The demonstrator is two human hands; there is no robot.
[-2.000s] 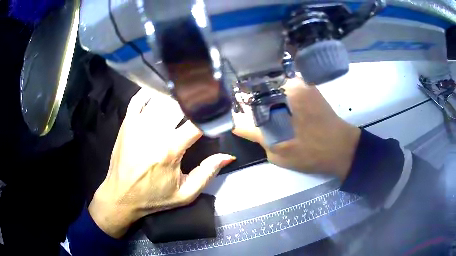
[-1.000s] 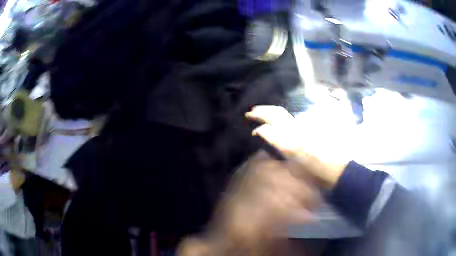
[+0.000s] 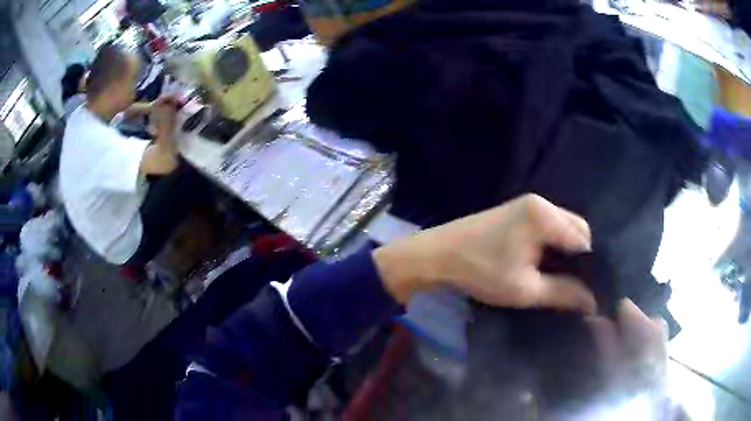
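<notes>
A large black garment piece (image 3: 494, 123) lies heaped over the table in front of me and hangs down toward my lap. My left hand (image 3: 502, 255) is over it, with thumb and fingers closed on a fold of the black cloth. My right hand (image 3: 630, 349) is blurred at the lower right, its fingers at the same cloth close to the left fingertips; its exact grip is unclear. The white machine bed (image 3: 700, 247) shows at the right. The needle area is not clearly visible.
A person in a white shirt (image 3: 103, 177) sits at the left by a worktable. A beige machine (image 3: 235, 78) stands on that table. A shiny plastic-like surface (image 3: 292, 177) lies between that table and the black cloth. A purple cover (image 3: 731, 131) is at the right edge.
The view has swung left, away from the machine head. My left hand has moved from the machine bed to the black cloth. My right hand has left the needle area and is now beside the left.
</notes>
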